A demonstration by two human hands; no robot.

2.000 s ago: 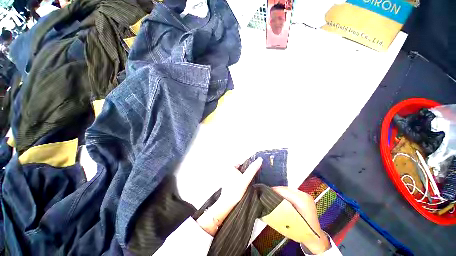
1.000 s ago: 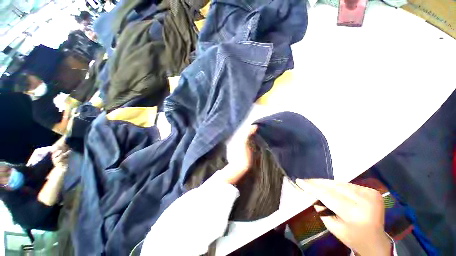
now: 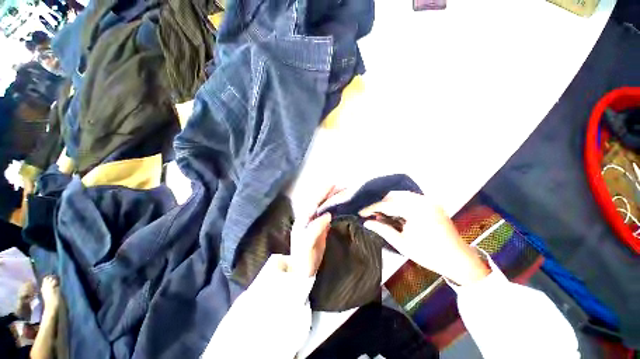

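Both hands hold one part of a denim jacket near the table's front edge. Its dark blue outer side faces up at the back, and its brown striped lining hangs towards me. My left hand pinches the fabric edge from the left. My right hand grips the same edge from the right, fingers bent over it. A small dark thing shows under my right fingers; I cannot tell what it is.
A pile of blue jackets with brown lining and tan facing covers the table's left side. A red basket is at the right, a striped fabric bundle beside the table. A phone-like thing lies at the top. People stand at the far left.
The blue piece was spread out wide a second ago and is now folded smaller between the hands. My right hand has moved up and left, closer to my left hand. The view has shifted.
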